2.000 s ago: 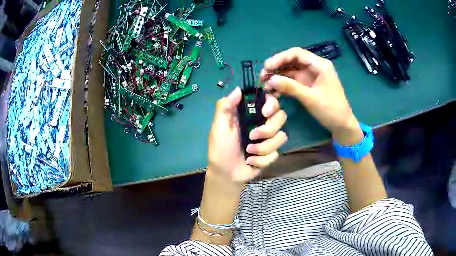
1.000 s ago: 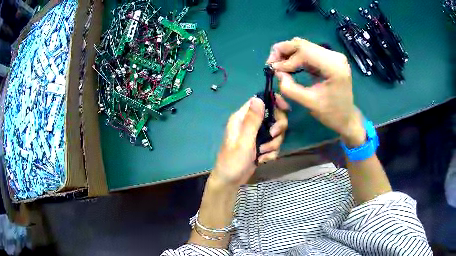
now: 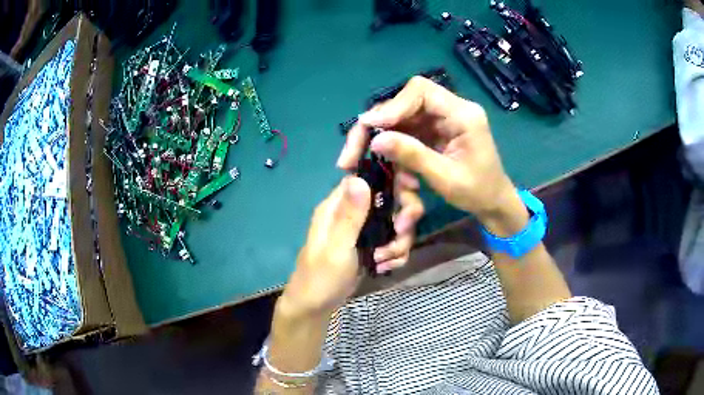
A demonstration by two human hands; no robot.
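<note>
A black plastic housing (image 3: 377,208) stands roughly upright in the picture, with red wire strands near its far end and a small pale spot on its face. My left hand (image 3: 332,239) is closed around its lower part, thumb on the near side. My right hand (image 3: 440,146) has thumb and index finger pinched at the housing's far end, over the prongs. The fingertips hide that end, so any small part between them cannot be made out.
Green circuit boards (image 3: 177,146) lie tangled left on the green mat (image 3: 309,69). An open cardboard box (image 3: 108,231) of blue-and-white pieces is at far left. Filled housings (image 3: 525,58) lie upper right; another black housing (image 3: 386,92) lies behind my right hand. A person's pale sleeve (image 3: 691,77) shows at right.
The view has shifted, so the table things sit further left or lower. The housing has turned to show its face. My right fingers remain at its far end and now cover the prong tips.
</note>
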